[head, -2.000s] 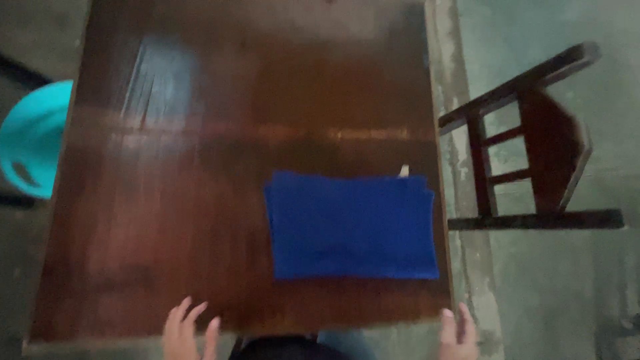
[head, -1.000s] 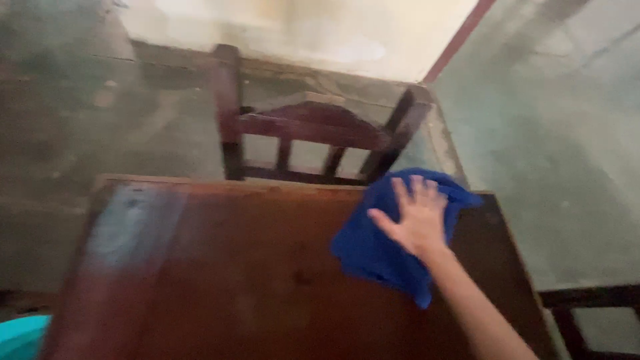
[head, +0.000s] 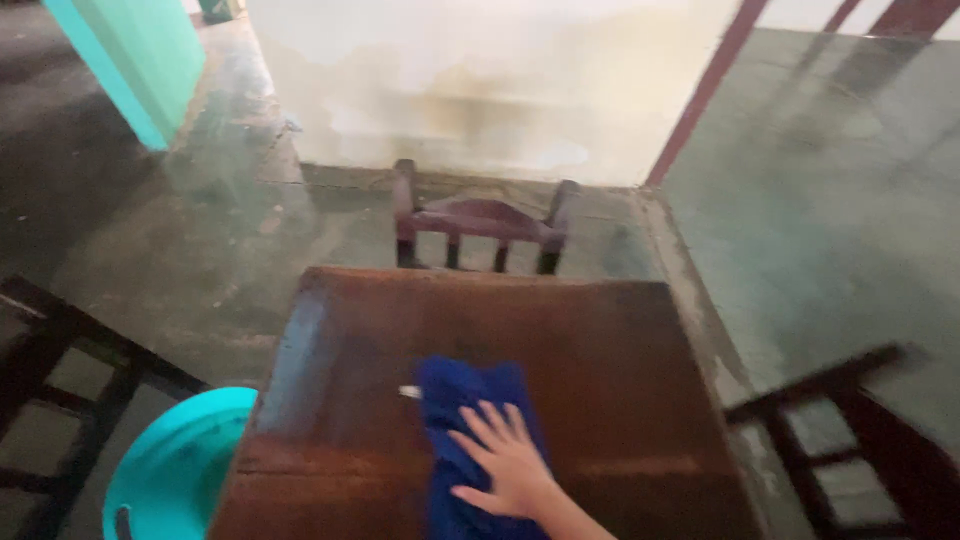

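Note:
My right hand [head: 504, 466] lies spread flat on a blue cloth [head: 469, 386], pressing it against the top of a dark brown wooden table [head: 600, 352]. The cloth is bunched lengthwise near the middle of the tabletop, and a small white tag sticks out at its left edge. My left hand is out of the frame.
A wooden chair [head: 480, 217] stands beyond the far table edge. Other wooden chairs are at the left [head: 97, 345] and right [head: 862, 450]. A turquoise plastic basin [head: 161, 457] sits beside the table's left edge. A pale wall rises behind.
My right hand, off the cloth two seconds ago, came down on it at the table's far right. Hand and cloth are now nearer the middle. My left hand has left the view, which has shifted.

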